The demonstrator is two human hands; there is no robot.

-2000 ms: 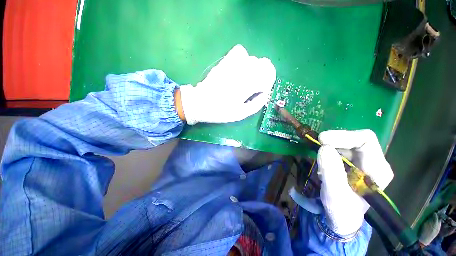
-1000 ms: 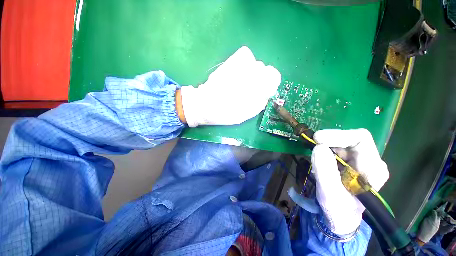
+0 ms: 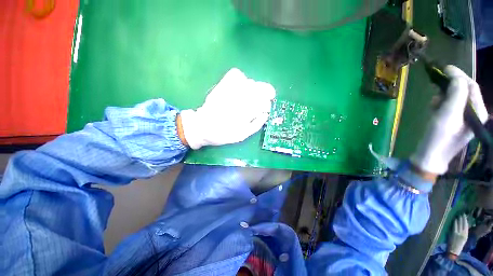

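A green circuit board [image 3: 302, 129] lies on the bright green mat near its front edge. My left hand [image 3: 232, 110], in a white glove, is closed at the board's upper left corner; its fingertips are hidden, and whether it grips the board or solder wire is not clear. My right hand [image 3: 451, 118], also gloved, holds the soldering iron [image 3: 437, 75] at the right, over the dark belt. The iron's front end is blurred and points at the mouth of the iron stand [image 3: 409, 44]. The stand's yellowish tray [image 3: 385, 73] is beside it.
A red-orange tray [image 3: 35, 70] with a yellow ring [image 3: 40, 6] is at the left. A large round disc [image 3: 313, 13] hangs over the top of the mat [image 3: 151, 54]. The dark green belt [image 3: 427, 108] runs along the right. Another person's gloved hand [image 3: 459, 233] shows at lower right.
My right hand has moved the soldering iron off the board, up and right to the stand. The view has shifted, so the stand and board appear further left. My left hand stays at the board.
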